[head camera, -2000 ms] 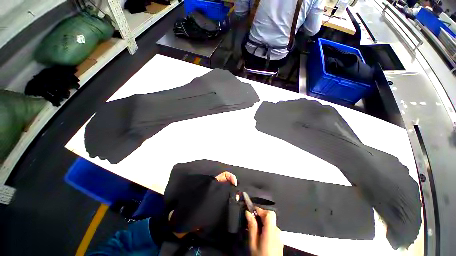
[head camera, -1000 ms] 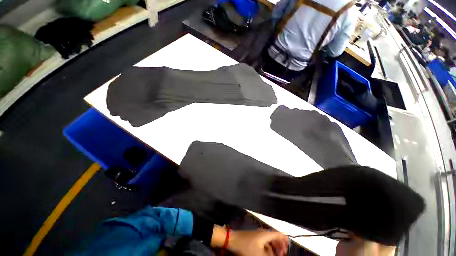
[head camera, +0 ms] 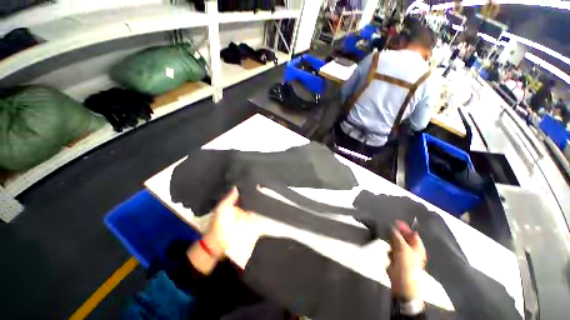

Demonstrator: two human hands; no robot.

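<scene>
A long dark garment panel (head camera: 312, 220), blurred, stretches between my hands above the white tabletop (head camera: 259, 132). My left hand (head camera: 226, 224), with a red string at the wrist, is at its left end, over the edge of the left pile (head camera: 306, 164); its fingers look closed on the cloth but are blurred. My right hand (head camera: 407, 261) is near its right end, by the right pile (head camera: 447, 240). It holds small scissors (head camera: 405, 229) with a red part showing; whether it also grips the cloth is unclear. The near pile (head camera: 312, 275) lies along the front edge.
A blue crate (head camera: 440, 178) with dark cloth stands beyond the table's right side, another blue crate (head camera: 147, 225) under its left end. A person in light blue (head camera: 387, 94) sits ahead. Shelves with green sacks (head camera: 159, 70) are at left, a metal counter (head camera: 531, 206) at right.
The panel, bunched at the front right a second ago, now spans between my hands farther back. Both hands have moved up and forward, the left one leftward. The view has tilted up.
</scene>
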